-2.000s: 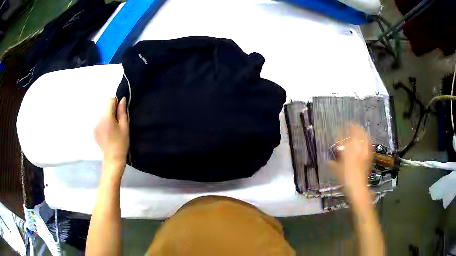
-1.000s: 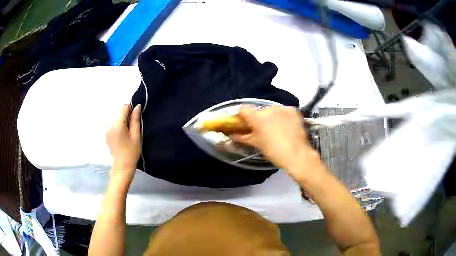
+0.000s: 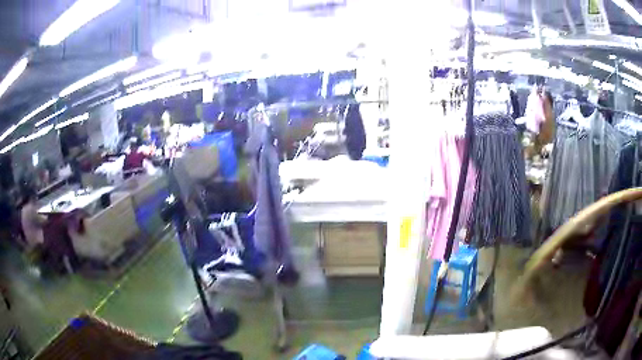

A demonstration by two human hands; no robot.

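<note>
Neither of my hands is in the picture; the view looks up and across the factory floor. Nearest in front of me, a white padded arm (image 3: 464, 344) lies at the bottom edge, right of centre. A brown woven basket (image 3: 91, 341) shows at the bottom left, with a bit of dark cloth (image 3: 197, 352) beside it. The dark garment on the form and the iron are out of view.
A white pillar (image 3: 407, 176) stands ahead. Hanging garments (image 3: 496, 179) and a blue stool (image 3: 454, 281) are right of it. A stand with a round base (image 3: 211, 324), a white-topped table (image 3: 338, 193) and a green floor lie left. A blurred tan curved tube (image 3: 588, 211) is at right.
The view has swung up from the pressing form to the room. Both hands, the iron and the dark garment on the form have left the picture.
</note>
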